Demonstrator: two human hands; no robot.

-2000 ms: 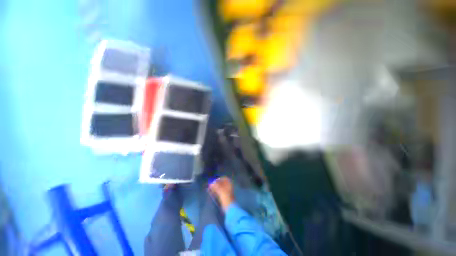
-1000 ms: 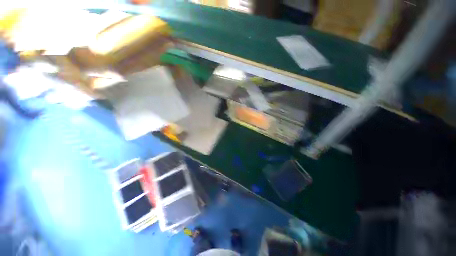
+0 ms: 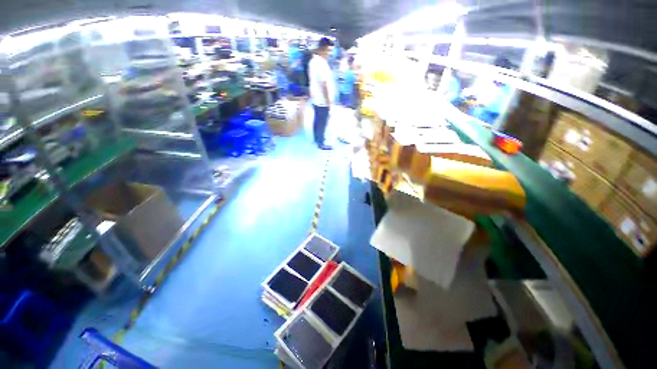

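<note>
Two white foam trays stand on the blue floor at the lower middle. The left tray [image 3: 293, 261] and the right tray [image 3: 323, 298] each hold dark flat tablets [image 3: 332, 311] in three pockets. A red divider [image 3: 317, 285] lies between the trays. Part of a blue stool [image 3: 115, 351] shows at the bottom left edge, cut off by the frame. Neither of my hands is in the picture.
A green bench [image 3: 555, 198] runs along the right, with yellow boxes [image 3: 472, 185], a white sheet [image 3: 421, 238] and cartons [image 3: 609, 176]. A person [image 3: 321, 94] stands in the aisle. An open carton [image 3: 138, 216] and a rack are at left, with blue stools [image 3: 248, 135] farther back.
The view has swung up from the floor and bench to the long aisle. The hand and blue sleeve seen two seconds ago are out of view. The stool's edge shows again at bottom left.
</note>
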